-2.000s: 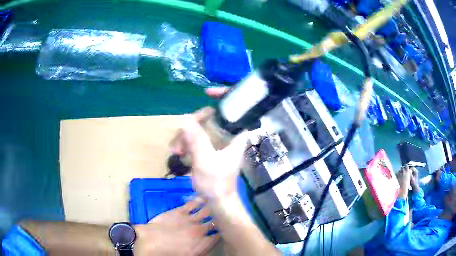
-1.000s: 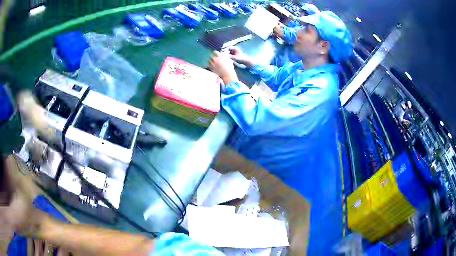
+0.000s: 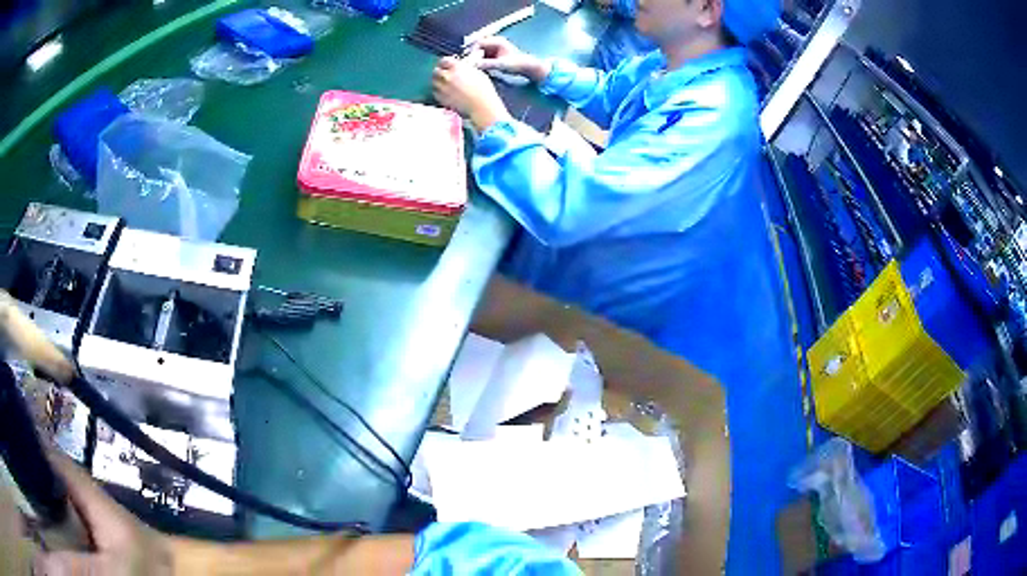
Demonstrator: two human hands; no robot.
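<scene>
My right hand [image 3: 107, 534] is blurred and partly cut off at the lower left. Its fingers are around a dark, thick bar, the electric screwdriver [image 3: 28, 450], which the left edge cuts off. Its tip is not visible. A black cable [image 3: 169, 458] runs past the hand and across the front of two screw feeders [image 3: 163, 360]. The feeders are white-grey boxes side by side with open dark tops. My left hand is not in view, nor is any unit under the tool.
A tin box with a pink-red rim [image 3: 383, 158] stands beyond the feeders. Blue units [image 3: 261, 34] and clear bags [image 3: 169, 174] lie behind. A coworker in a blue smock [image 3: 631, 169] sits at right. A carton with white card [image 3: 563, 478] is below; yellow crates [image 3: 884, 360] stand farther right.
The view has swung right, bringing the coworker and carton in and taking the cardboard mat and worked unit out. My left hand has left the picture; my right hand is now at the lower left.
</scene>
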